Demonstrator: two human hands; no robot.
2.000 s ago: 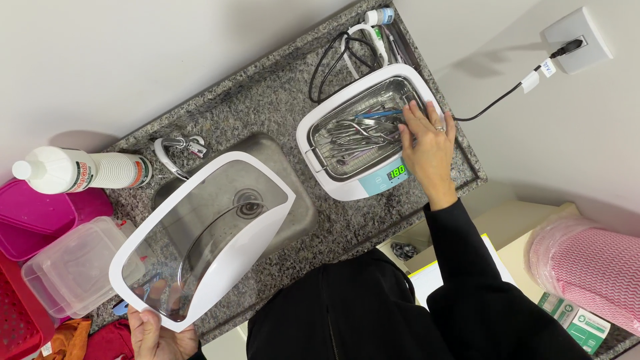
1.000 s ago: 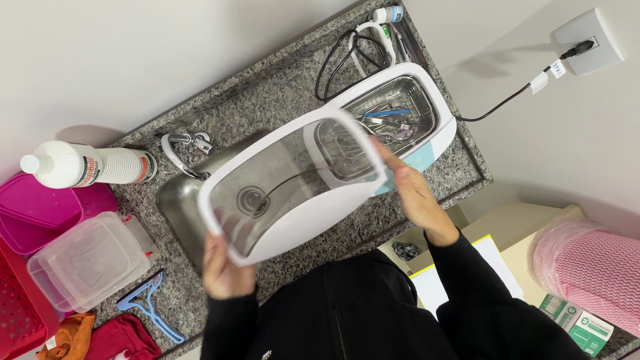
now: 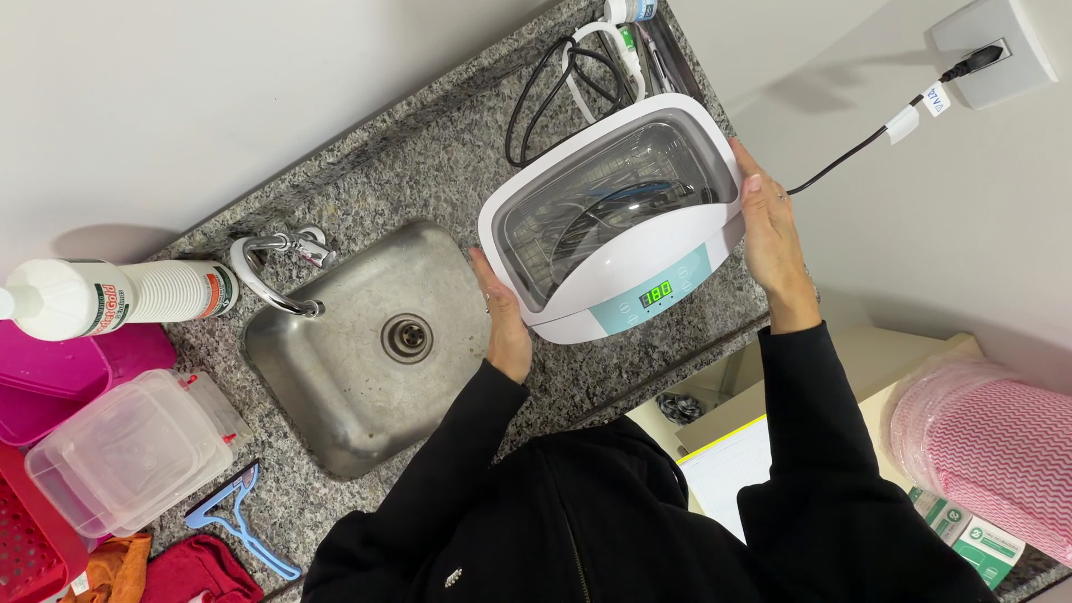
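An ultrasonic cleaner [image 3: 653, 297] with a lit green display stands on the granite counter, right of the sink. Its white lid [image 3: 662, 239] with a clear window lies over the tub. Through the window a wire basket and metal instruments show, with something blue among them. My left hand [image 3: 505, 322] rests against the left end of the lid, fingers along its edge. My right hand [image 3: 772, 230], with a ring on one finger, lies along the lid's right end. Both hands touch the lid from opposite sides; the fingertips underneath are partly hidden.
The steel sink [image 3: 352, 394] and faucet [image 3: 272, 268] lie left of the cleaner. Farther left are a white bottle [image 3: 71, 297], plastic containers [image 3: 134, 452], a blue squeegee [image 3: 239, 519] and cloths [image 3: 201, 574]. Black cable [image 3: 544, 100] coils behind; a power cord [image 3: 850, 155] runs to the wall outlet.
The lid was held over the sink by my left hand, then by both hands partly across the cleaner. It now covers the tub. My right hand has left the instruments in the basket.
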